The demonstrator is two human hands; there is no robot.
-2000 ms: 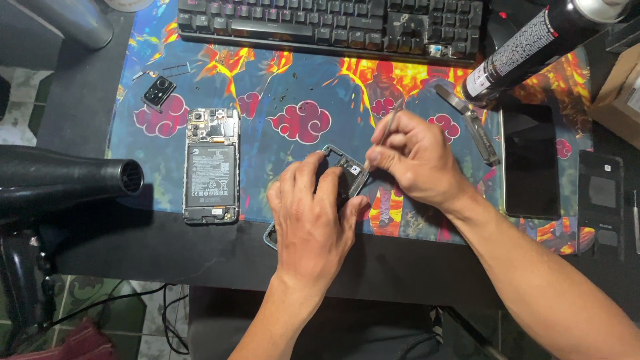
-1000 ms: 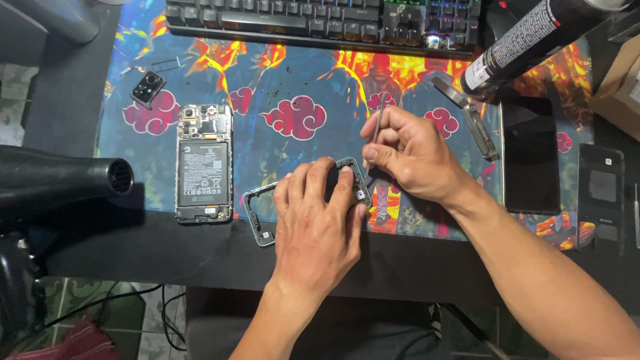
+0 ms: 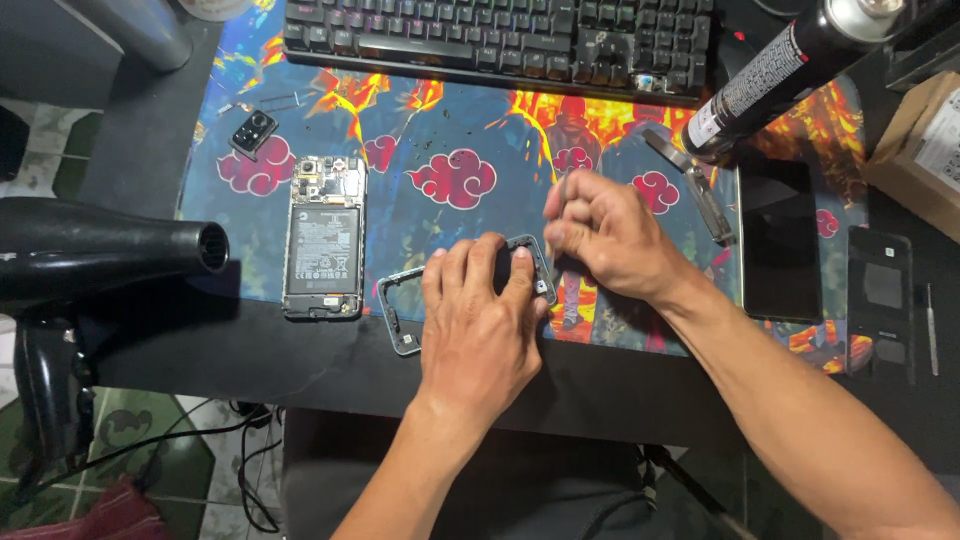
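Observation:
My left hand (image 3: pixel 480 315) lies over a phone's mid-frame (image 3: pixel 391 319), pressing it to the mat with its fingers spread across it. My right hand (image 3: pixel 611 236) pinches a thin metal tool, mostly hidden by the fingers, whose lower end is at the frame's right short edge. Left of the frame lies an opened smartphone (image 3: pixel 325 240), its battery and circuit board exposed. A camera lens cover (image 3: pixel 253 133) rests up and left of that phone.
A desk mat (image 3: pixel 495 225) carries a keyboard (image 3: pixel 502 45), an aerosol can (image 3: pixel 780 82), a folding metal tool (image 3: pixel 694 187) and a dark phone (image 3: pixel 778 240). A back panel (image 3: pixel 879 300), a slim tool (image 3: pixel 931 330) and a cardboard box (image 3: pixel 922 150) are at right, a hair dryer (image 3: pixel 105 240) at left.
The phone frame has turned under my left hand, and more of its left end shows than two seconds ago. My right hand stays at its right end with the thin tool.

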